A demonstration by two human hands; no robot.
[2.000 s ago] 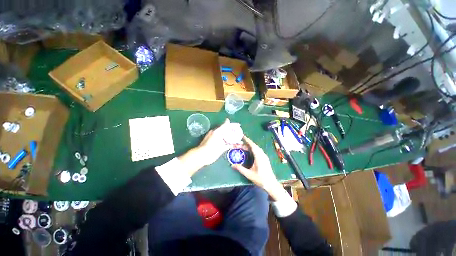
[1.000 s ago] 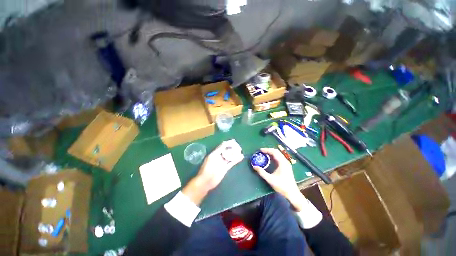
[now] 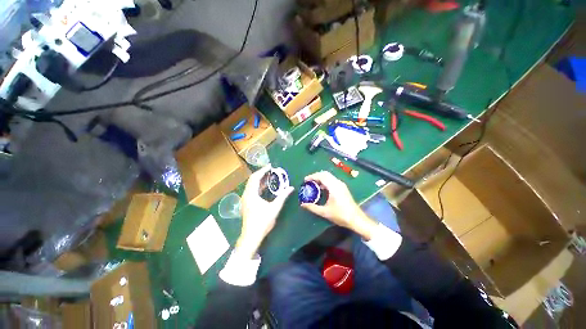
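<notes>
My left hand [image 3: 257,209] holds a round white-rimmed housing [image 3: 279,182] with a dark inside, its open face turned up and to the right. My right hand [image 3: 334,200] holds a round part [image 3: 311,193] with a dark blue, patterned face and a dark body. The two parts are apart, side by side above the near edge of the green bench. My fingers wrap the sides of both and hide part of them.
Clear cups [image 3: 230,205] and a pale paper sheet [image 3: 207,244] lie left. Cardboard boxes [image 3: 212,168] stand behind. A hammer [image 3: 366,164], red-handled pliers [image 3: 411,119] and a dark driver [image 3: 432,103] lie right. An open carton [image 3: 495,218] is below right.
The view has turned and shifted. The hands were close together two seconds ago and are now apart. The left-hand housing now shows its dark inside.
</notes>
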